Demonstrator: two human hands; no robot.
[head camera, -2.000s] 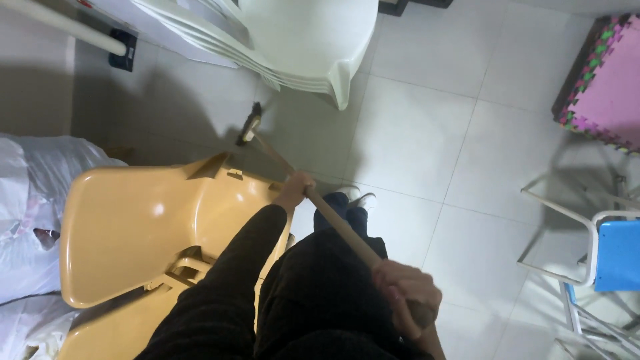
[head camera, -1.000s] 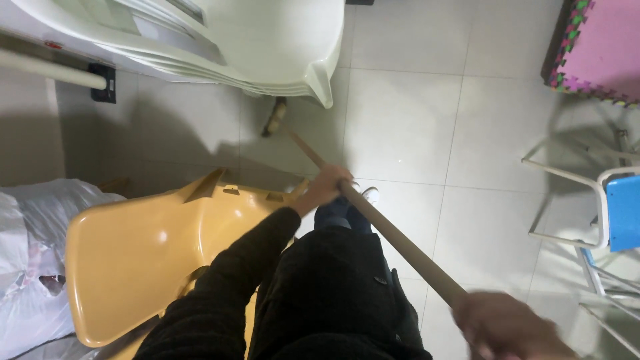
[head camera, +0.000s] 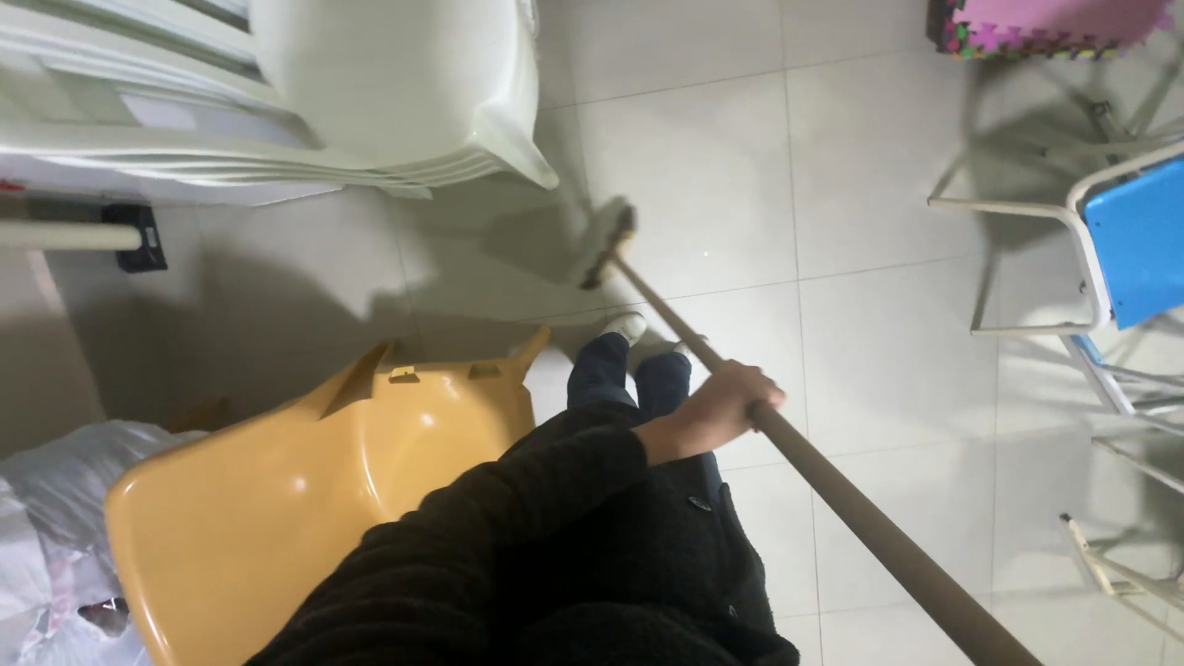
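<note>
A long brown pole (head camera: 860, 504) runs from the lower right edge up to a narrow, blurred broom-like head (head camera: 610, 248) on the tiled floor (head camera: 689, 176), just beyond my shoes. My left hand (head camera: 726, 412) is closed around the pole near the middle of the view, its arm in a dark sleeve reaching across my body. My right hand is out of sight, and the pole's upper end leaves the view at the lower right. Whether the head has bristles cannot be made out.
Stacked white plastic chairs (head camera: 398, 83) stand at upper left. A yellow plastic chair (head camera: 250, 499) is close on my left, beside plastic bags (head camera: 65, 536). On the right are metal-framed chairs with a blue panel (head camera: 1142, 240) and pink foam mats (head camera: 1059, 23).
The head of the pole has moved right, away from beside the white chairs, into the open floor past my feet. My left hand has also moved right. My right hand has left the view.
</note>
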